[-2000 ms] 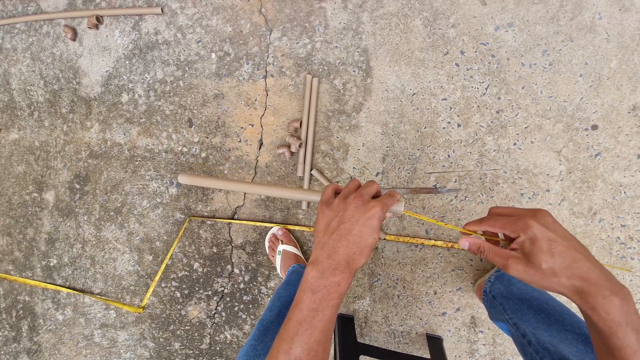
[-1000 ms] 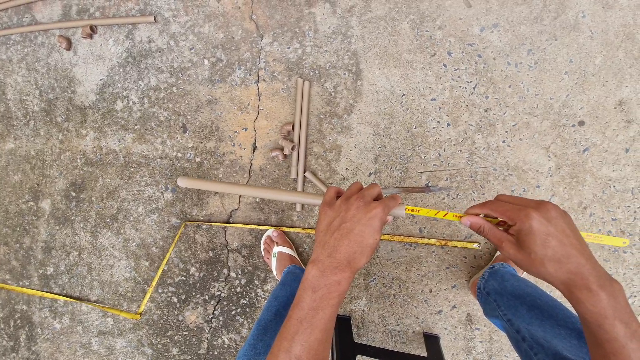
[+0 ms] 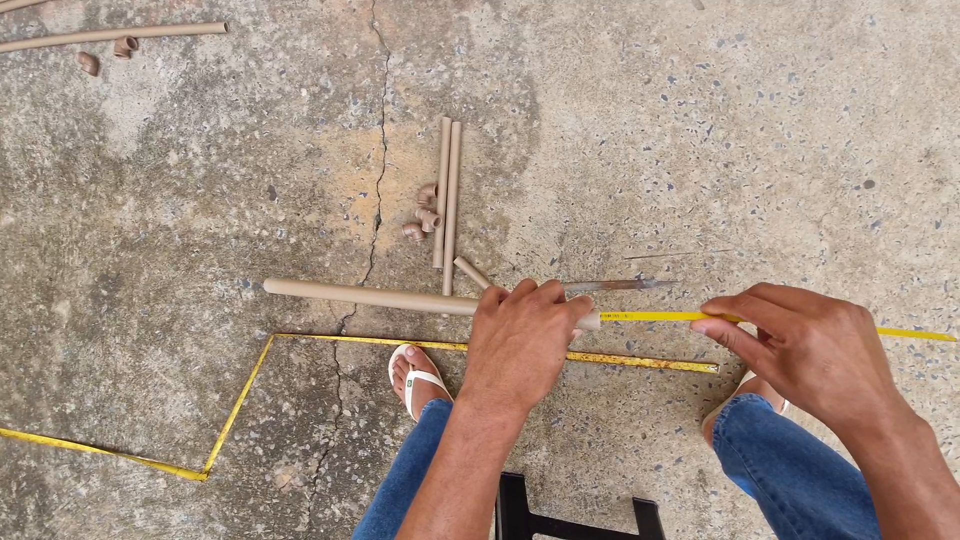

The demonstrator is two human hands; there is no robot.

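Observation:
My left hand [image 3: 521, 341] grips a brown plastic pipe [image 3: 367, 295] near its right end; the pipe lies roughly level across the view. My right hand [image 3: 795, 337] pinches a yellow measuring tape strip [image 3: 651, 316] between thumb and fingers. That strip runs from the pipe's right end, passes under the hand and shows again at the far right. Below the pipe, a bent, worn yellow tape [image 3: 360, 340] lies on the concrete. Just beyond my left hand is a thin, partly rusty blade [image 3: 615, 285], its near end hidden.
Two thin brown pipes [image 3: 448, 202], a short pipe piece [image 3: 471, 271] and several elbow fittings [image 3: 427, 219] lie ahead. Another long pipe [image 3: 112, 36] and two fittings [image 3: 125, 47] are at the upper left. A black metal frame [image 3: 585, 523] stands between my legs.
Two seconds ago the tape strip beside the pipe appeared narrow and slanted near the lower tape; now it stands apart above it, nearly in line with the pipe. My left hand still grips the pipe.

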